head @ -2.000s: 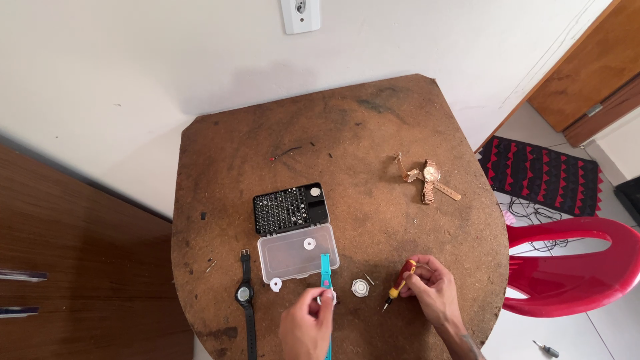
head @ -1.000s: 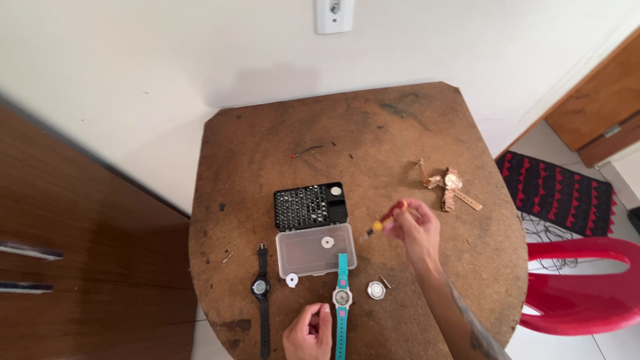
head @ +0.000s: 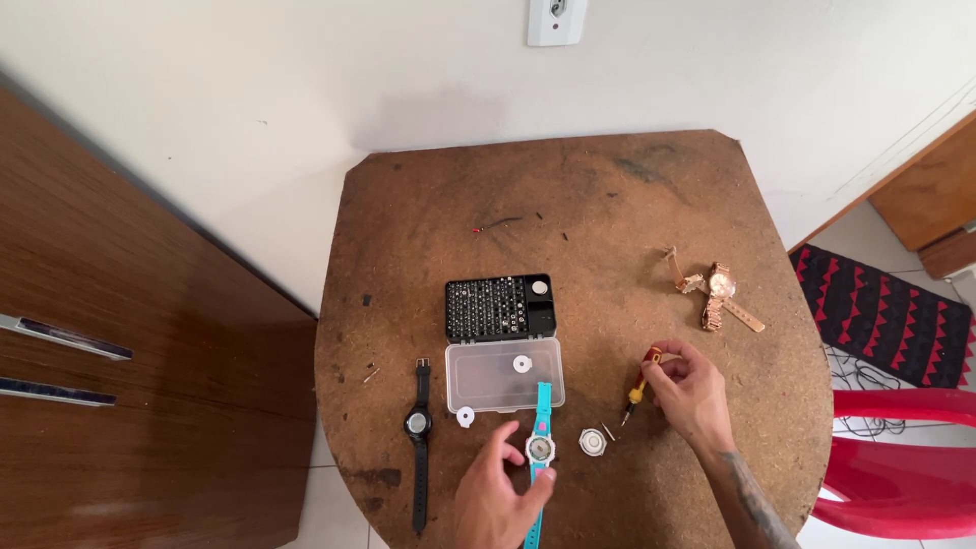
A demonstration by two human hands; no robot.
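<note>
My right hand has its fingers around the red and yellow handle of a small screwdriver, its tip pointing down at the tabletop. My left hand is spread beside a turquoise-strapped watch, thumb over the lower strap; whether it touches is unclear. A round watch back and a small metal pin lie between the watch and the screwdriver. Behind the watch is an organizer of small parts, its clear lid open with a white disc on it. Another white disc lies nearby.
A black-strapped watch lies at left. Rose-gold watches lie at the right back. A short dark wire with a red end is near the back. A red plastic chair stands right of the wooden table.
My right hand has lowered the screwdriver toward the tabletop, right of the watch back. My left hand, curled beside the turquoise watch a second ago, has opened and spread toward it.
</note>
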